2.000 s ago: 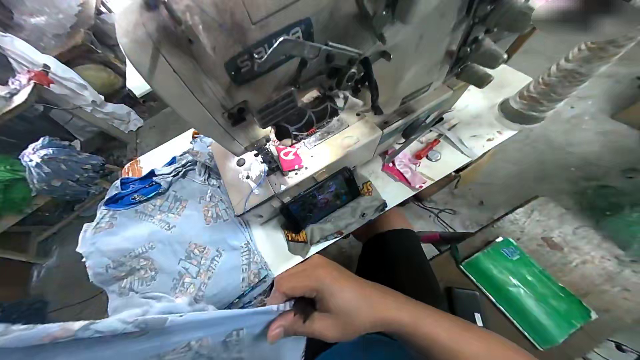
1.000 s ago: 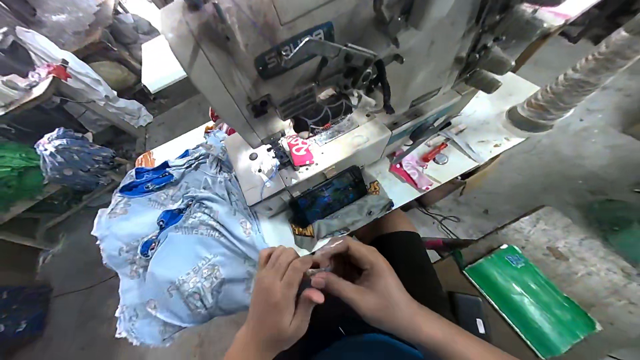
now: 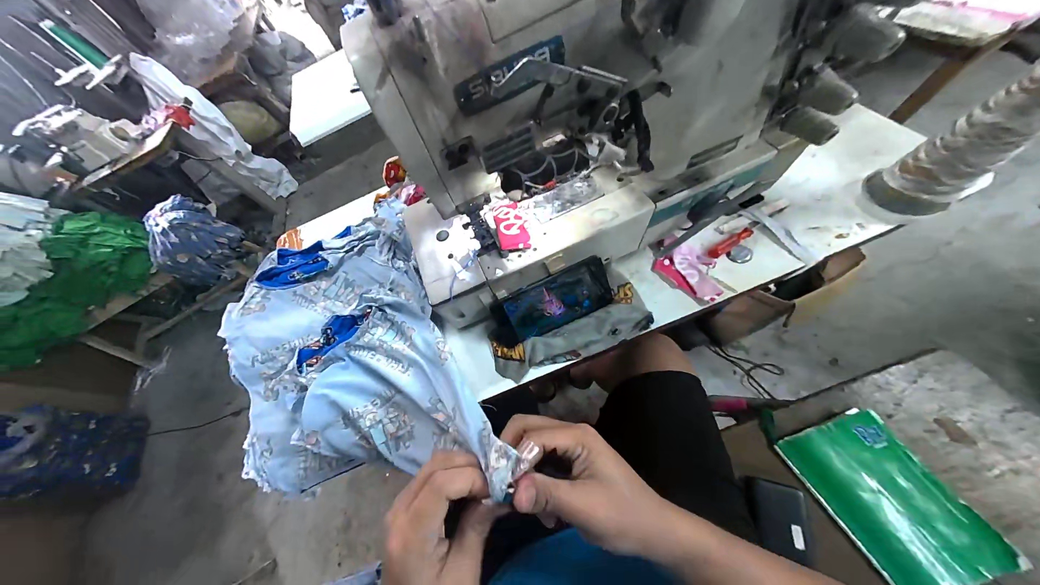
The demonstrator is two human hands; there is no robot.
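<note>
Light-blue printed fabric pieces (image 3: 382, 390) with blue neck bands hang over the left end of the sewing machine table. My left hand (image 3: 443, 508) pinches a corner of this fabric above my lap. Just right of it, my right hand (image 3: 569, 479) grips the same corner between thumb and fingers; a small shiny piece shows at its fingertips, too unclear to name. Beyond the hands stands an industrial sewing machine (image 3: 569, 106), with a pink-and-white scrap (image 3: 510, 226) at its needle area. A lit phone (image 3: 556, 301) leans against the machine bed on a folded grey cloth (image 3: 577, 337).
Scissors (image 3: 723, 215), a red-handled tool (image 3: 730, 242) and pink cloth (image 3: 691, 272) lie on the table's right side. A green book (image 3: 902, 496) and a dark phone (image 3: 778, 516) are at lower right. Fabric bundles, one green (image 3: 89, 276), sit at left.
Two seconds ago my right hand held fabric stretched at the bottom left. Both hands are now together at a fabric corner, and another blue-banded piece lies over the pile.
</note>
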